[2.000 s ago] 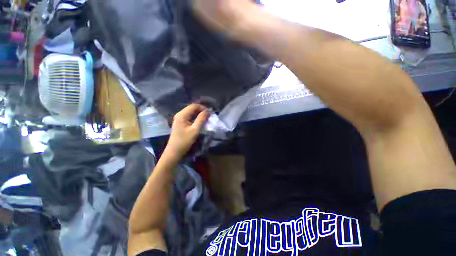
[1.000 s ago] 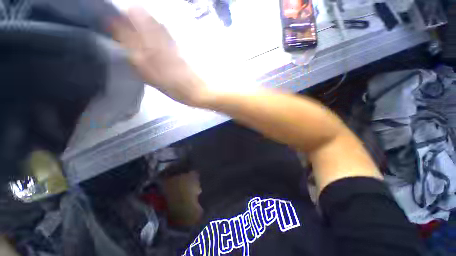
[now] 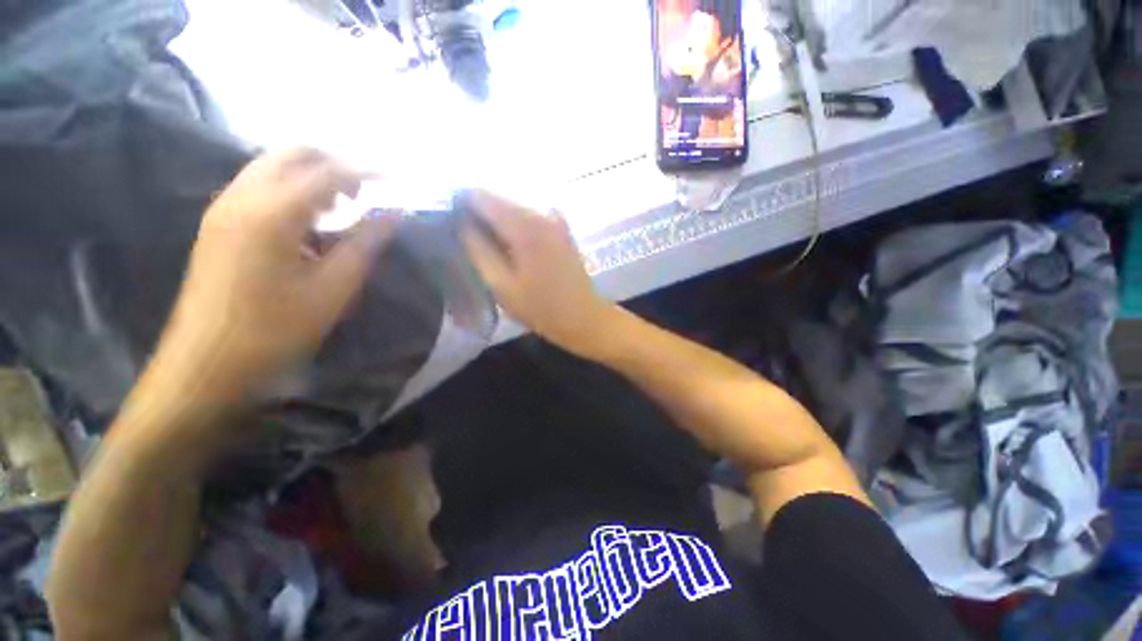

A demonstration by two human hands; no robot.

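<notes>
A large dark grey garment piece (image 3: 100, 225) covers the left of the white machine table and hangs over its front edge. My left hand (image 3: 282, 232) holds its edge, thumb and fingers pinched around a bright, glaring strip. My right hand (image 3: 520, 257) is to the right, fingertips on the same edge, with cloth hanging below them. The dark grey-blue fitting (image 3: 463, 56) stands behind the hands under the machine head. The needle and presser foot are lost in glare.
A smartphone (image 3: 701, 88) lies upright on the table, with dark thread snips (image 3: 845, 105) right of it. A pale cord (image 3: 817, 163) hangs over the ruler edge (image 3: 714, 215). Scraps (image 3: 942, 85) lie at the table's right. A heap of grey pieces (image 3: 989, 376) is below right.
The view has turned to the right, and the fan has left it. My left hand has come up to the cloth edge near the lamp's bright spot. My right hand has joined it there.
</notes>
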